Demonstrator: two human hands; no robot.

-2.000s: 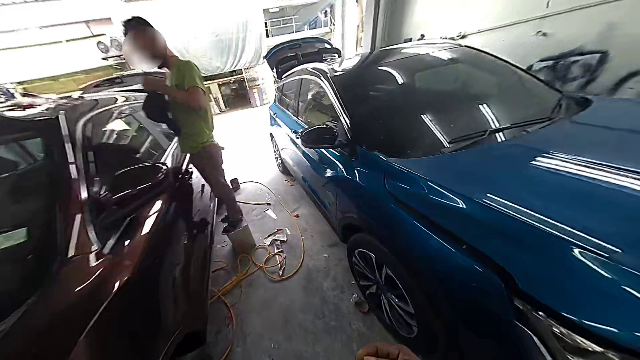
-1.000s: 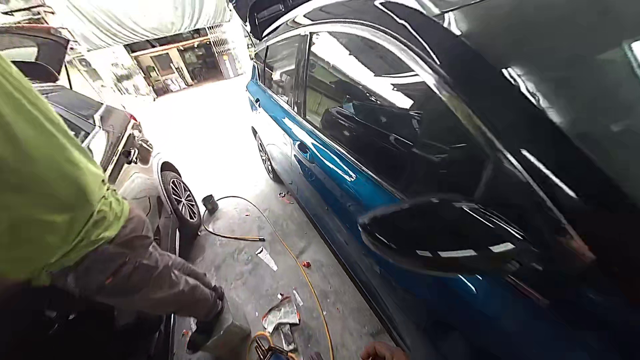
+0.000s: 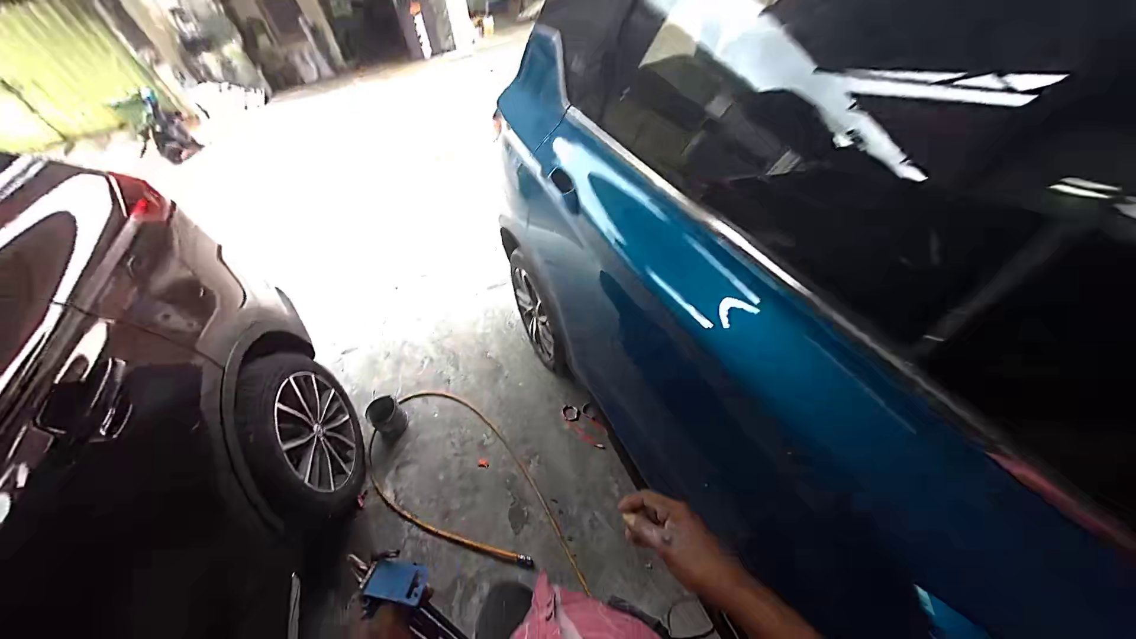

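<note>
My right hand (image 3: 673, 539) is low in the view, beside the lower door of a glossy blue car (image 3: 674, 328). Its fingers are curled, with a small pale spot at the fingertips; whether it holds something there is unclear. At the bottom edge, left of the middle, my left hand (image 3: 387, 619) shows dimly under a blue boxy object (image 3: 396, 582) with metal parts at its side, and seems to grip it. Pink clothing (image 3: 581, 612) shows between the two hands. The blue car's side window and door handle are in view above my right hand.
A dark red car (image 3: 169, 355) stands on the left, its wheel (image 3: 318, 430) near a dark bucket (image 3: 387, 417). An orange hose (image 3: 435, 529) loops over the concrete floor. Small red and dark items (image 3: 584, 424) lie by the blue car.
The view has moved along the blue car, past its mirror, toward the rear door. The person in the green shirt is out of view. More of my right hand shows, and the blue object has appeared.
</note>
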